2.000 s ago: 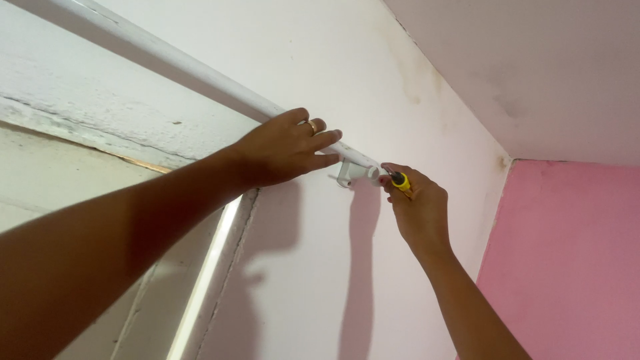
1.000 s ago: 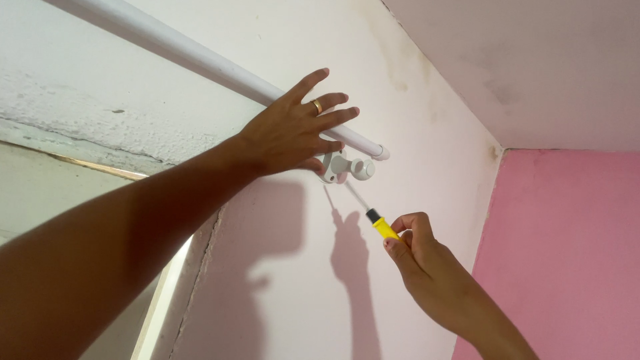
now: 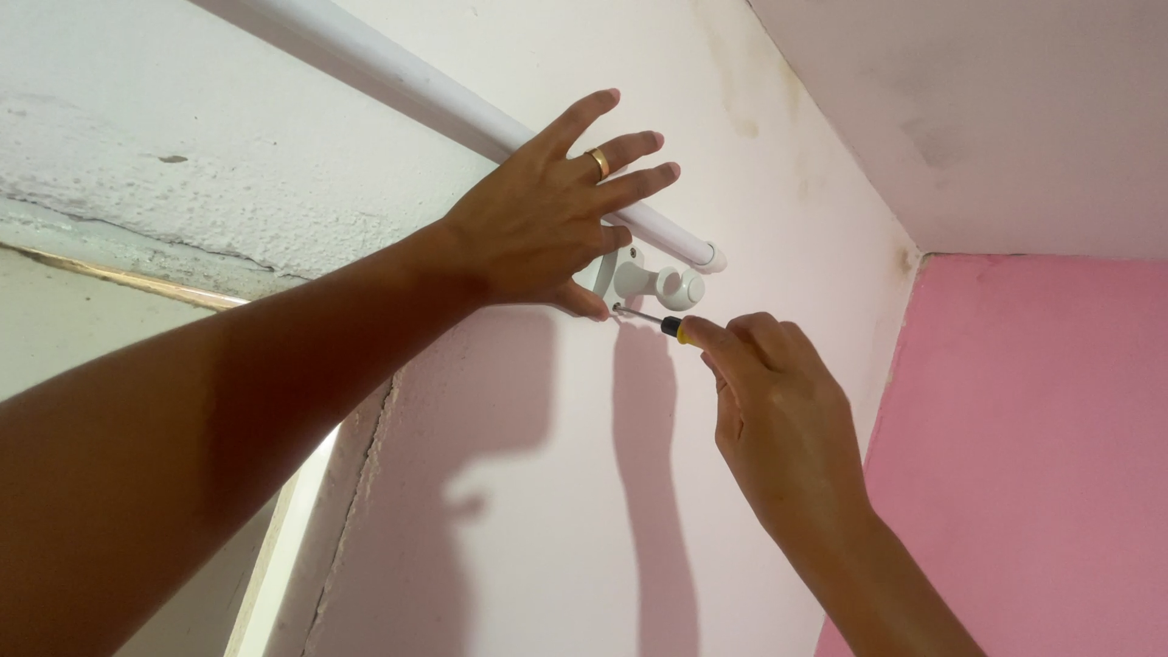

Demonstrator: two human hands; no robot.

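Observation:
A white curtain-rod bracket [image 3: 630, 278] sits against the wall, its cupped arm pointing right. My left hand [image 3: 557, 205], wearing a gold ring, has its thumb and index finger at the bracket's plate, pressing it, while the other fingers spread across the white rod [image 3: 438, 96]. The capped end of the rod shows just above the bracket's cup. My right hand [image 3: 785, 401] grips a screwdriver [image 3: 672, 326] with a yellow and black handle. Its thin shaft reaches the screw [image 3: 617, 307] at the plate's lower edge. Another screw or hole shows at the plate's top.
Below my left forearm is the corner of a frame with a bright vertical edge [image 3: 283, 547] and cracked plaster beside it. The ceiling [image 3: 985, 119] slopes across the upper right, above a pink wall [image 3: 1031, 438]. Shadows of my arms fall on the white wall.
The screwdriver tip has moved from beside the bracket to the screw at its lower edge. My right hand was near the rod's end two seconds ago, then drew down and away before coming back to the bracket.

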